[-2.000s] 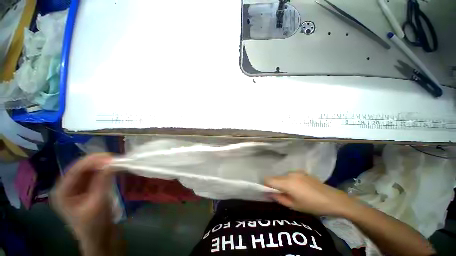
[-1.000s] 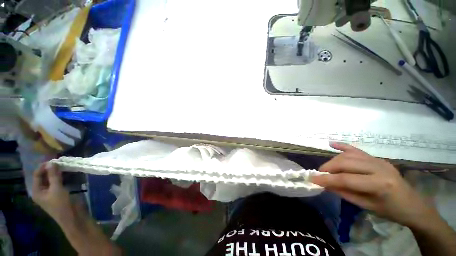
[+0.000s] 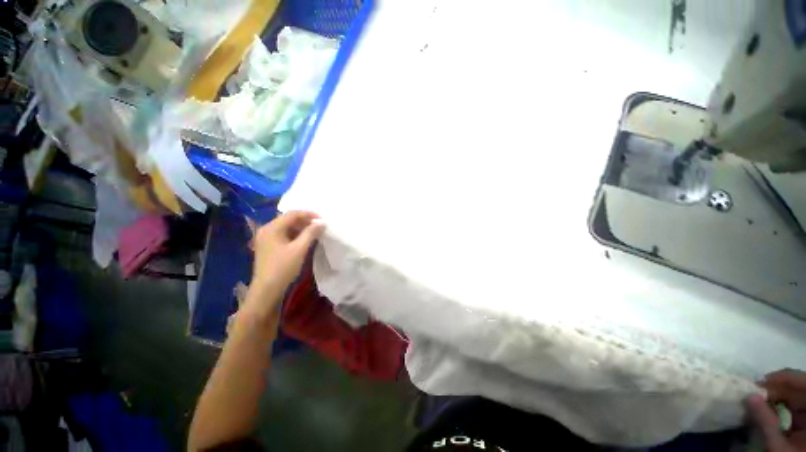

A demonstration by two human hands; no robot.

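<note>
A thin white garment piece (image 3: 530, 362) is stretched along the front edge of the white machine table and hangs down towards the lap. My left hand (image 3: 287, 243) pinches its left end at the table's front left corner. My right hand (image 3: 778, 410) grips its right end and is partly cut off by the right edge of the picture. The garment's upper edge lies along the table edge; its trim is too washed out to make out clearly.
The sewing machine head (image 3: 764, 97) and its metal bed (image 3: 658, 229) are at the right, with tweezers (image 3: 778, 201) partly in view. A blue basket (image 3: 329, 115) with white and pale green cloth is at the upper left. Red cloth (image 3: 358, 349) hangs below the table.
The view has turned left. The garment, stretched below the table edge with its wavy trim showing, now lies along that edge. Both hands still hold its ends.
</note>
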